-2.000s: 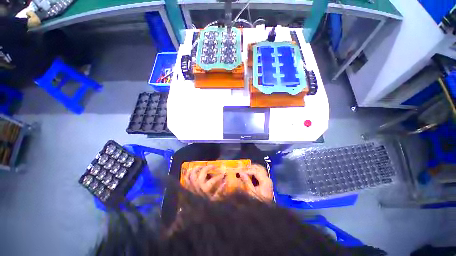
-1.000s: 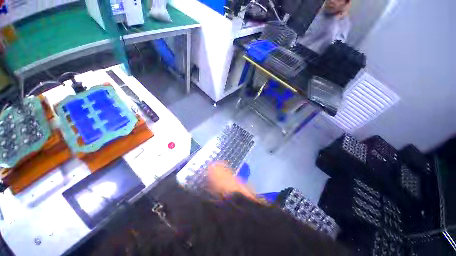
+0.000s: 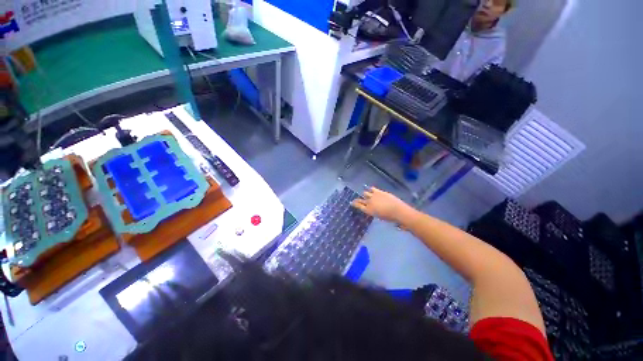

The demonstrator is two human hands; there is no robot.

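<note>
My right hand (image 3: pixel 377 204) reaches out from the bottom right, with a bare forearm and a red sleeve. Its fingers are at the far right corner of the clear blister tray (image 3: pixel 321 236). The fingers are bent together, and whether they hold a small part or the tray's edge is too small to tell. The tray has many small cells, and its near end is hidden behind dark hair. My left hand is not in view.
At left, the white machine (image 3: pixel 247 190) bears a teal frame with a blue insert (image 3: pixel 151 180), a frame with modules (image 3: pixel 44 208) and a touchscreen (image 3: pixel 158 285). Stacked black trays (image 3: pixel 571 261) stand at right. A person (image 3: pixel 479 42) is behind the trolley (image 3: pixel 416 127).
The view has swung right from the machine. Both hands were at the orange jig at first; now my right arm is stretched out, its hand moved from the tray's middle to its far corner.
</note>
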